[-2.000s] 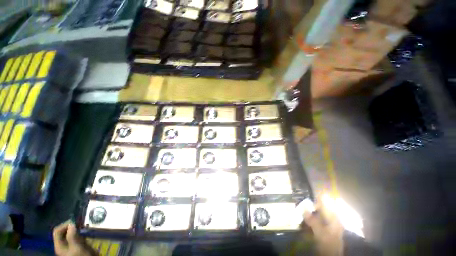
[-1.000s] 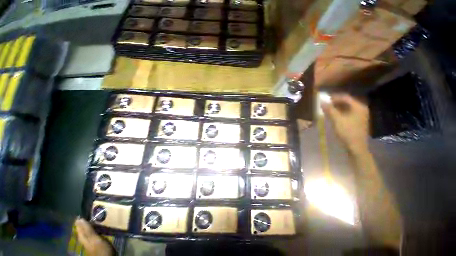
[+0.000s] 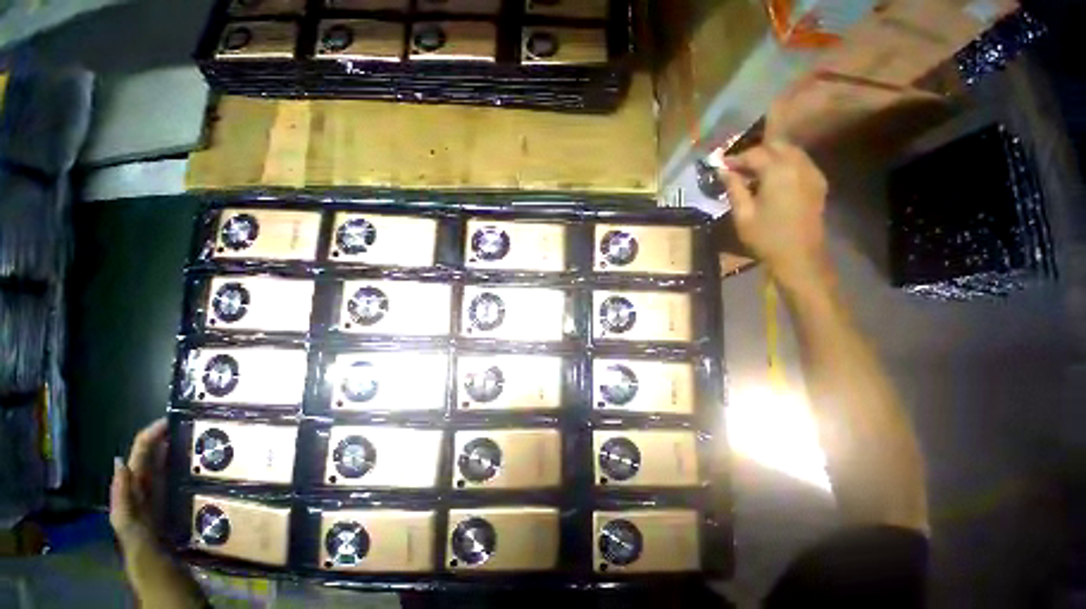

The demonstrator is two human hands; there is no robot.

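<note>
A black blister tray [image 3: 448,346] lies in front of me with rows of pockets. Each pocket holds a gold housing [image 3: 649,458] with a round dark-and-silver motif at its left end. Strong glare covers the middle ones. My left hand [image 3: 145,512] is at the tray's lower left edge, fingers against it. My right hand [image 3: 780,196] is beyond the tray's upper right corner, fingertips pinched on a small white wipe over a small silvery vessel with a dark top [image 3: 712,179].
Stacked filled trays [image 3: 417,83] stand beyond, on a cardboard-coloured board [image 3: 453,145]. A pale post [image 3: 744,113] and brown cartons [image 3: 852,119] are at the upper right. A black wrapped stack [image 3: 965,214] is at right, and stacked clear trays [image 3: 36,274] at left.
My right hand has moved from the tray's lower right corner up to the vessel by the post. My left hand stays by the left edge. The tray appears shifted left and up in view.
</note>
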